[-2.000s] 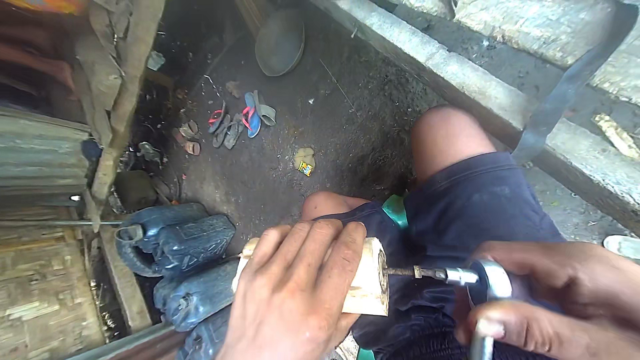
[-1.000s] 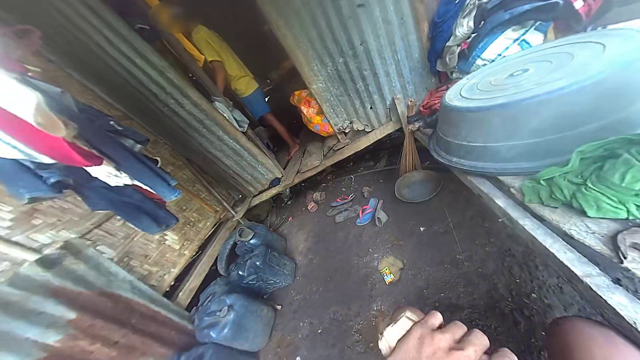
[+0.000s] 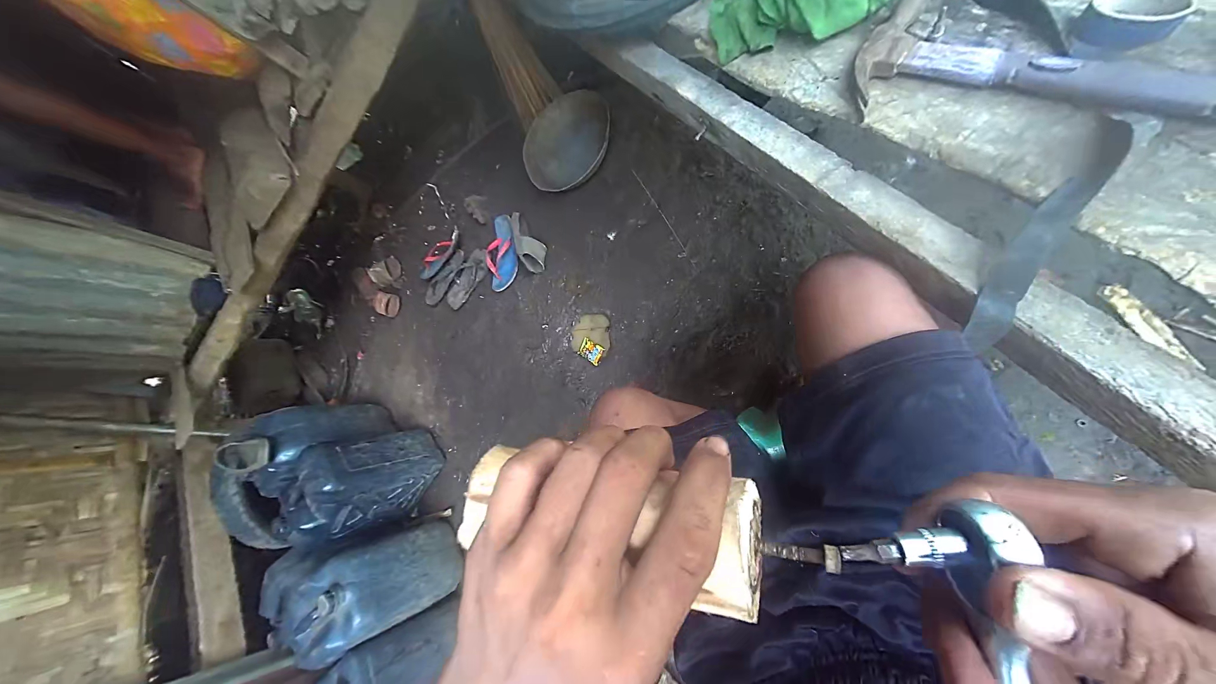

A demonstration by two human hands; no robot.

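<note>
A pale carved piece of wood point(image 3: 736, 560) lies across my lap, with my left hand point(image 3: 589, 560) wrapped over its top. From its right end sticks a thin metal screw or bolt point(image 3: 796, 553). In line with that screw is a ratchet wrench with a socket point(image 3: 988, 541), whose round head my right hand point(image 3: 1092, 579) grips between thumb and fingers. The socket's bit meets the screw's outer end. The far side of the wood is hidden under my left fingers.
Blue plastic jerrycans point(image 3: 361, 589) stand at the lower left. Flip-flops point(image 3: 503, 255), a metal pan point(image 3: 566, 141) and a broom point(image 3: 518, 62) lie on the dirt ground. A long blade point(image 3: 1054, 228) leans over the wooden beam point(image 3: 855, 190) at right, near a dark-handled tool point(image 3: 1064, 81).
The view has swung back down from the yard to my lap. The ratchet, out of view a second ago, shows again in my right hand, in line with the screw as two seconds ago.
</note>
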